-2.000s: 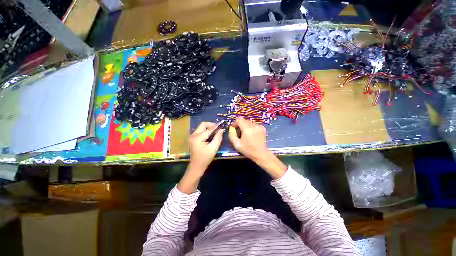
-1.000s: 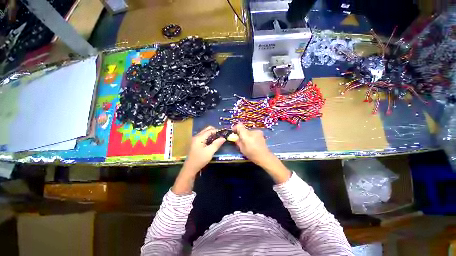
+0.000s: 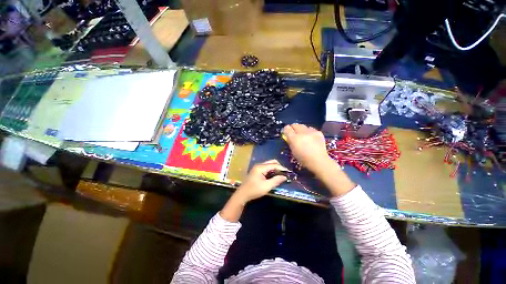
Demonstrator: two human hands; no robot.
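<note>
My left hand holds a small black round piece at the bench's front edge. A thin lead wire trails from it to the right. My right hand is raised at the right edge of the heap of black round pieces, with a yellow patch at the fingertips. Its fingers are together; whether they hold anything is hidden. The bundle of red lead wires lies right of my right hand, partly covered by it.
A grey-white metal machine stands behind the wires. Clear plastic parts and wired pieces lie to the right. White papers lie left on the bench. A single black disc lies behind the heap.
The view has shifted, so the bench things appear further right and lower. My hands have parted: the right has moved up to the heap's edge, while the left stays low with the black piece.
</note>
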